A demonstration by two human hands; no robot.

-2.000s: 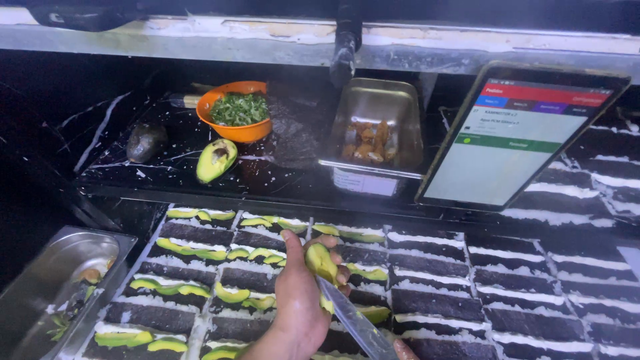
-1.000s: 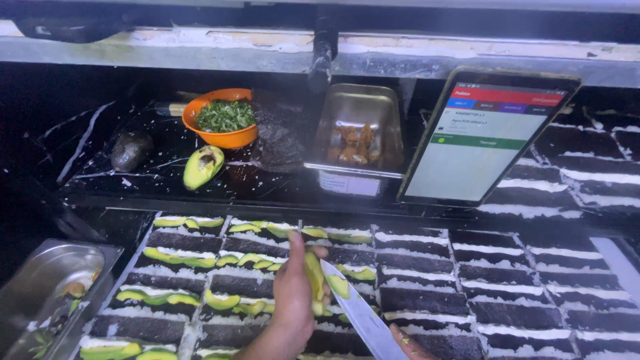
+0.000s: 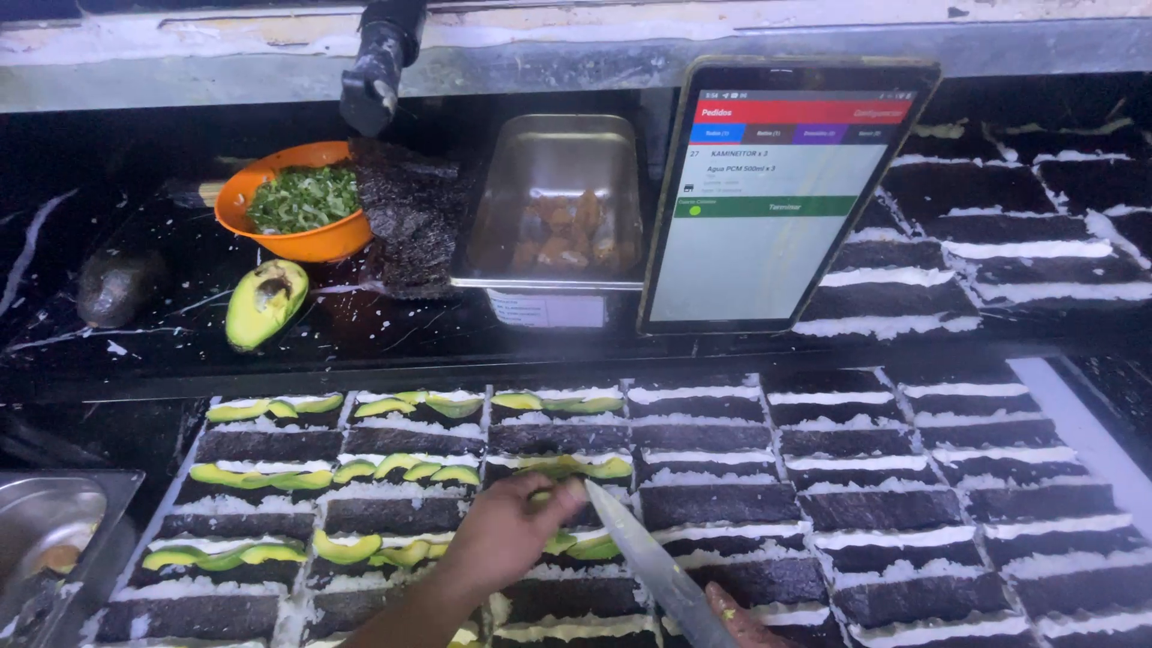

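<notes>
My left hand [image 3: 513, 531] is low over the rows of nori sheets [image 3: 405, 517], with a small piece of avocado partly showing at its fingers. Those sheets carry rice, white lines of a creamy filling and, in the left columns, avocado slices [image 3: 261, 475]. In my right hand [image 3: 742, 616], mostly cut off by the bottom edge, is a large kitchen knife [image 3: 652, 562]. Its tip reaches close to my left fingertips. Avocado slices [image 3: 580, 544] lie just below that hand, beside the blade.
A shelf behind holds a whole avocado [image 3: 121, 286], a cut avocado half [image 3: 265, 304], an orange bowl [image 3: 297, 236] of chopped greens, dark nori [image 3: 409, 220], a steel pan [image 3: 562, 144] and an upright tablet [image 3: 756, 261]. Another steel tray [image 3: 117, 490] is at lower left.
The avocado portion that showed plainly in my left hand earlier is now mostly hidden. That hand has turned palm down over the sheets. The view has shifted a little.
</notes>
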